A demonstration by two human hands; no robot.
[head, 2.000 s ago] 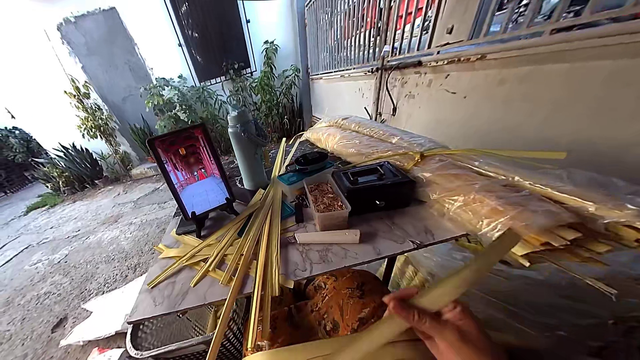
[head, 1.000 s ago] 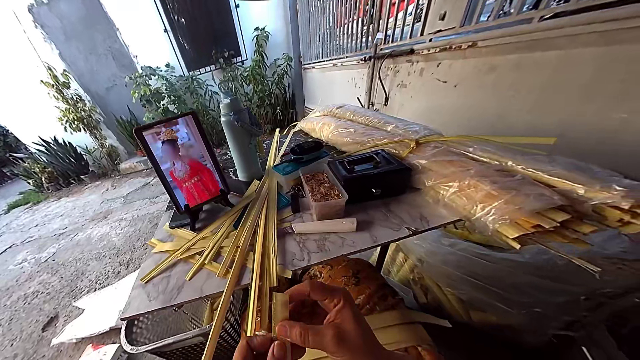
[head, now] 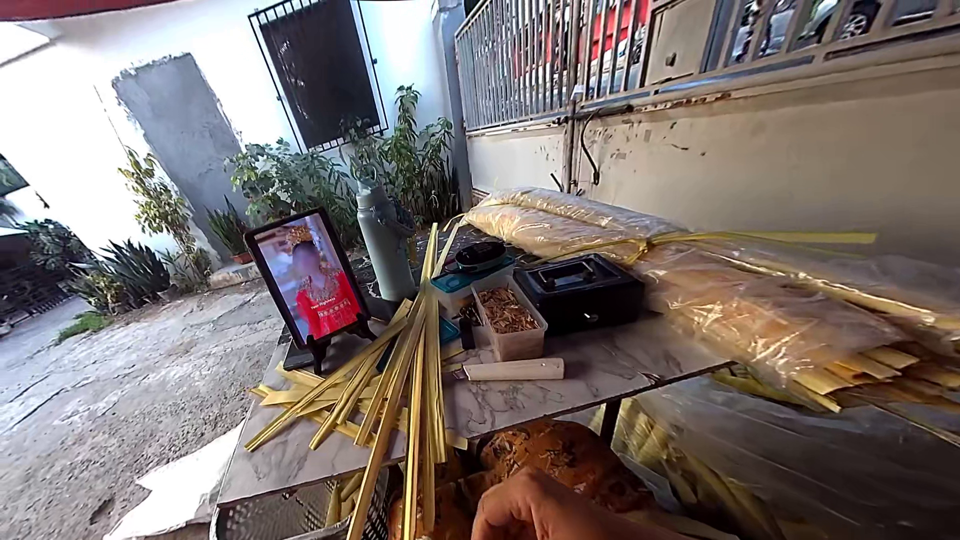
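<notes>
My right hand (head: 532, 506) is at the bottom edge, fingers curled; whether it holds anything is hidden. My left hand is out of view. Near my right hand lies orange-brown patterned cloth (head: 559, 454). To its left, long yellow-green leaf strips (head: 409, 360) fan across the marble-patterned table (head: 592, 382) and hang over its front edge. A pale wooden handle (head: 514, 369) lies right of the strips. Behind it stands a plastic tub (head: 517, 341) of brown shreds, beside a black metal box (head: 581, 292).
A tablet (head: 307, 281) on a stand and a grey-green flask (head: 385, 244) stand at the back left. Plastic-wrapped leaf bundles (head: 735, 307) lie on the right, with more under plastic below. A mesh basket (head: 300, 510) sits under the table's front edge.
Two seconds ago my right hand held a broad leaf strip; one second ago both hands were together at a folded piece. The left has since left the view. The tablet's picture changed.
</notes>
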